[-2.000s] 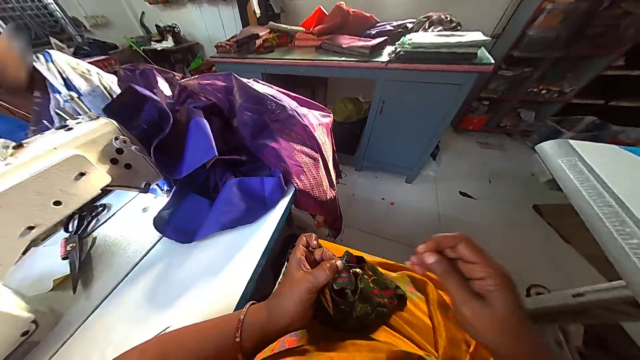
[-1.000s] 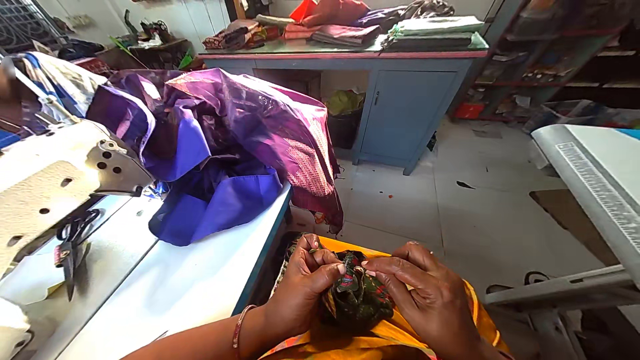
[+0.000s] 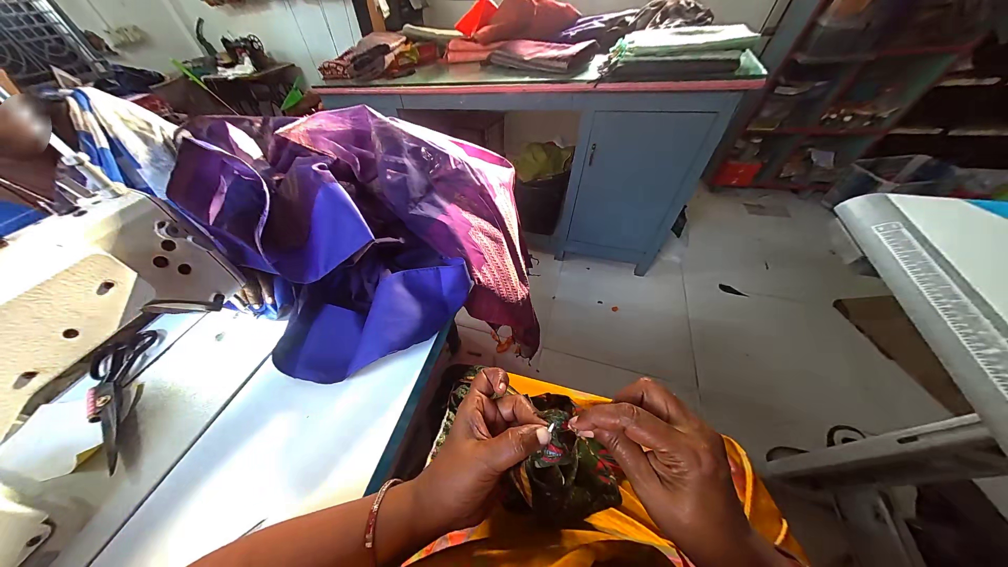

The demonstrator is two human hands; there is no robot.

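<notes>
My left hand [image 3: 484, 449], with a bangle at the wrist, pinches the edge of a dark green patterned cloth [image 3: 563, 488] between thumb and fingers. Close beside it, my right hand [image 3: 669, 453] has its thumb and forefinger together at the same cloth. The fingertips of both hands nearly meet; whether a needle or thread is between them is too small to tell. Under the cloth, yellow-orange fabric [image 3: 756, 488] covers my lap.
At left stands a sewing machine [image 3: 118, 260] on a white table [image 3: 315, 441], with black-handled scissors [image 3: 114, 394] and piled purple fabric [image 3: 339, 228]. A blue cabinet [image 3: 646, 181] bearing folded cloths [image 3: 685, 39] is ahead. Another table edge [image 3: 929, 291] is at right.
My right hand was raised apart from the cloth two seconds ago; it then came in to the cloth beside my left hand and is still there. My left hand has kept hold of the cloth.
</notes>
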